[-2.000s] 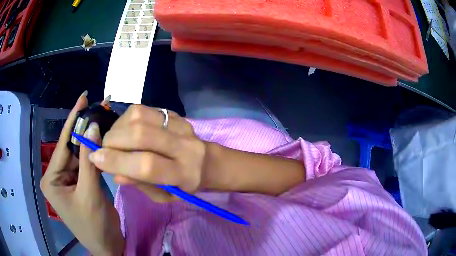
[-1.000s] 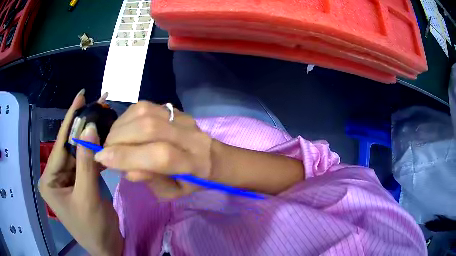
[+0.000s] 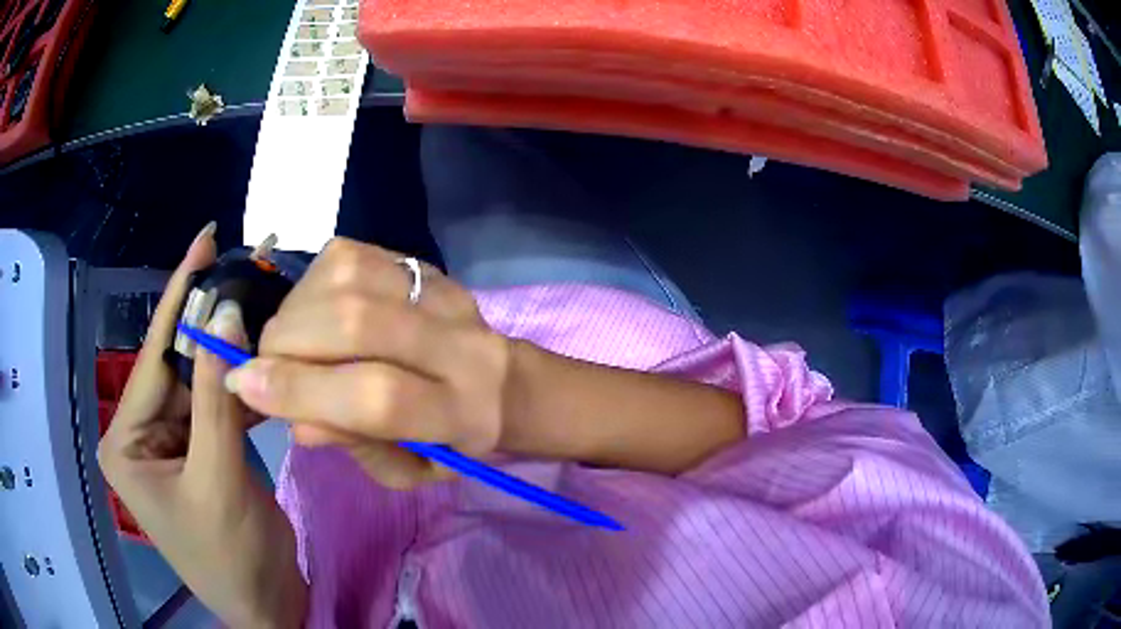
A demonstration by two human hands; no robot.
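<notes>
My left hand (image 3: pixel 184 455) holds a small black rounded housing (image 3: pixel 252 301) between thumb and fingers, at the left above my lap. A pale, narrow adhesive piece (image 3: pixel 197 317) lies on its left side, and an orange spot shows near its top. My right hand (image 3: pixel 381 363) holds a thin blue pressing stick (image 3: pixel 516 488). The stick's tip is at the pale piece, beside my left thumb. My right fingers hide part of the housing and the middle of the stick.
A white liner sheet (image 3: pixel 298 172) with tan rectangles hangs over the bench edge. Red foam trays (image 3: pixel 701 92) are stacked to its right. A filled red tray (image 3: pixel 43 86), a crumpled scrap (image 3: pixel 204 105) and a yellow tool (image 3: pixel 175 12) lie left. A machine panel (image 3: pixel 37 430) stands at left.
The rear end of the blue stick has swung down slightly from a second ago, and my right hand has shifted a little. My left hand keeps its hold. The bench view has shifted slightly.
</notes>
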